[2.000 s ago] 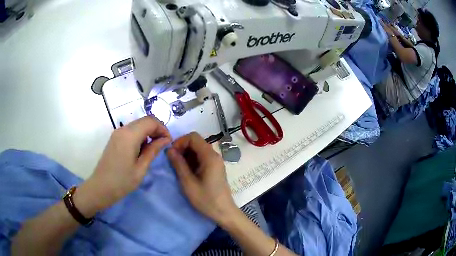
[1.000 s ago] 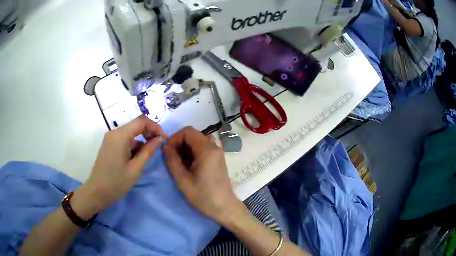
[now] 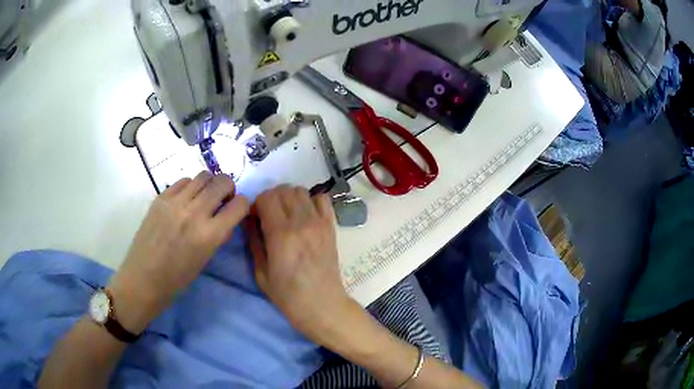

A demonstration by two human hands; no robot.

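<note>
A light blue cloth (image 3: 205, 319) lies under both my hands and drapes over the table's front edge. My left hand (image 3: 179, 228), with a watch on its wrist, grips the cloth's upper edge just in front of the needle (image 3: 211, 157). My right hand (image 3: 293, 247) grips the same edge close beside it, its back turned up. The fingertips and the pinched edge are mostly hidden under the hands. The white sewing machine (image 3: 304, 34) stands over the bright needle area.
Red-handled shears (image 3: 396, 156) and a dark smartphone (image 3: 418, 80) lie beneath the machine arm. A bent metal arm (image 3: 329, 159) is right of the needle. A printed ruler (image 3: 449, 201) runs along the front edge. A blue heap (image 3: 517, 289) hangs below. A person (image 3: 628, 53) sits at upper right.
Both hands have turned over so their backs face up, with the fingers lower on the cloth edge, and the left fingertips are nearer the needle. The view has shifted, so the machine appears further up and left.
</note>
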